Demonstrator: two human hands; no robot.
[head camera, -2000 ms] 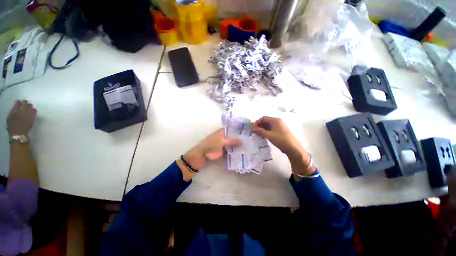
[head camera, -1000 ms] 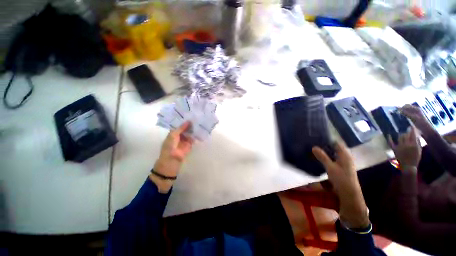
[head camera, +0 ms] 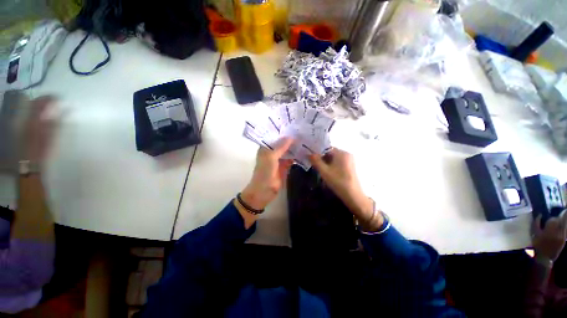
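My left hand (head camera: 268, 177) holds a fan of white printed cards (head camera: 293, 127) above the table. My right hand (head camera: 339, 178) has its fingertips on the lower right edge of the fan; it seems to pinch a card there. A black insert tray (head camera: 317, 214) lies under my hands at the table's front edge, partly hidden by my right hand and wrist. Another black tray (head camera: 166, 118) at the left bears a white card and a dark grey cable. The pale cable pile (head camera: 323, 77) lies behind the cards.
Black trays (head camera: 497, 185) with small white pieces stand at the right, near another person's hand (head camera: 550, 236). A phone (head camera: 244, 79) lies left of the cables. A blurred hand (head camera: 37, 133) is at the left. Tape rolls (head camera: 255, 25), a metal flask (head camera: 370, 28) and clear bags (head camera: 423, 40) stand behind.
Since one second ago, the black tray in my right hand has come from the right to the front edge before me. My right hand has let it go and moved to the cards.
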